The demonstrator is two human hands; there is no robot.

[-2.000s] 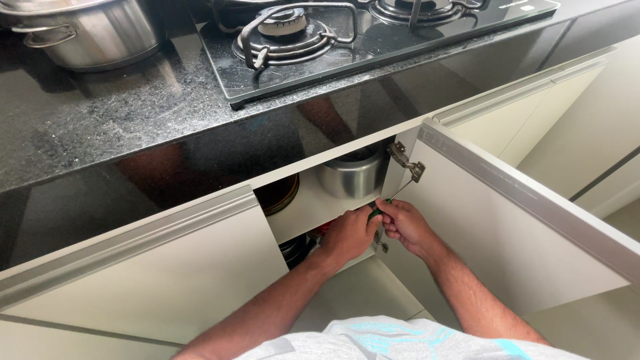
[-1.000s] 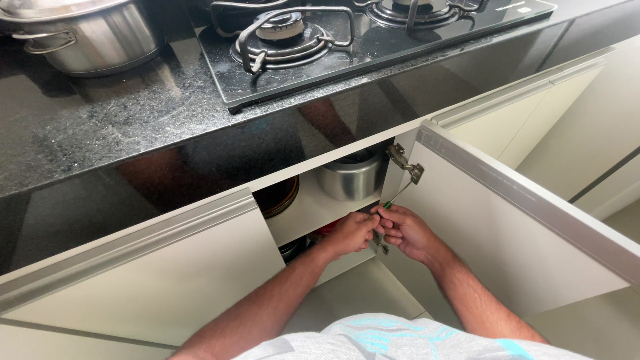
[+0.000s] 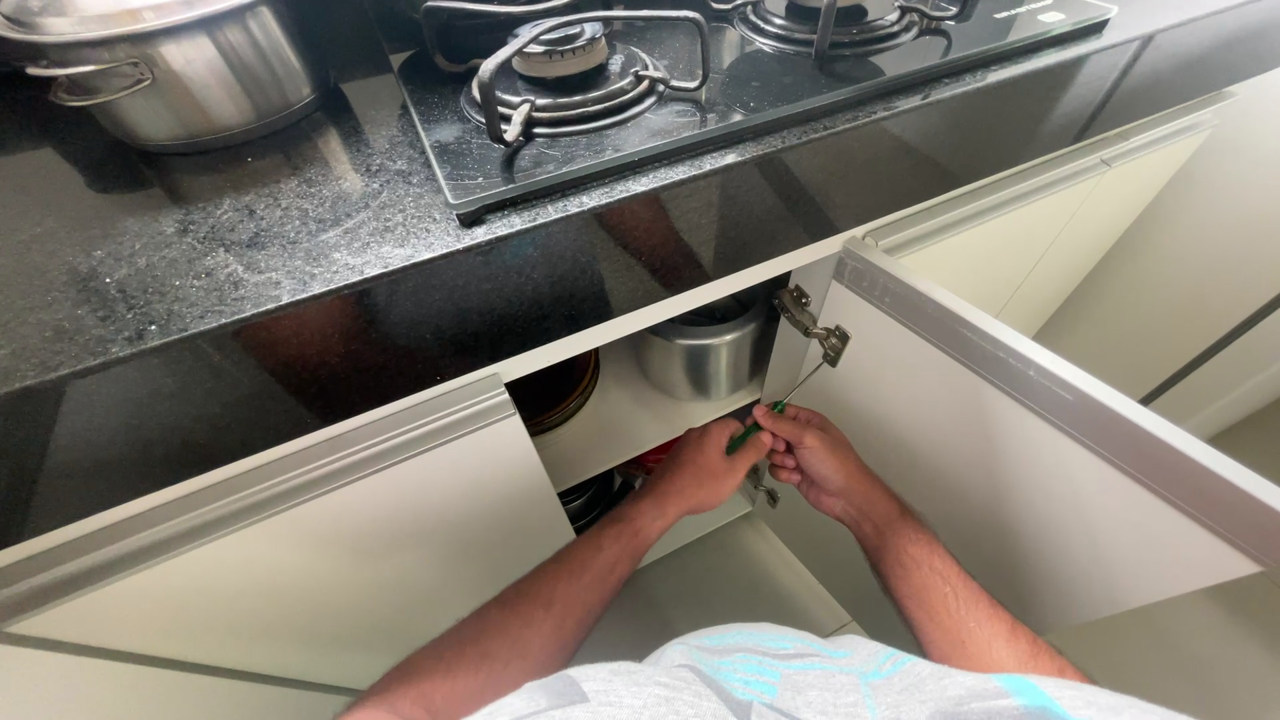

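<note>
My left hand (image 3: pixel 708 462) closes around the green handle of a screwdriver (image 3: pixel 745 436). The fingers of my right hand (image 3: pixel 812 455) pinch the same tool near the front of its handle. Its thin metal shaft slants up and right to the upper cabinet hinge (image 3: pixel 815 325), with the tip at the hinge's door-side part; whether it sits in a screw is too small to tell. This hinge joins the cabinet side to the open white cabinet door (image 3: pixel 1010 430). A lower hinge (image 3: pixel 766 490) shows between my hands, partly hidden.
An aluminium pot (image 3: pixel 700 355) and a dark round pan (image 3: pixel 560 390) stand on the cabinet shelf (image 3: pixel 610 420), with dark cookware below. Above are the black stone countertop (image 3: pixel 250 250), a gas cooktop (image 3: pixel 690 120) and a steel pot (image 3: pixel 200 75). A closed cabinet front (image 3: pixel 300 540) lies left.
Both hands stay below the upper hinge with small shifts of grip. More of the screwdriver's green handle shows between them now than two seconds ago. The door has not plainly moved.
</note>
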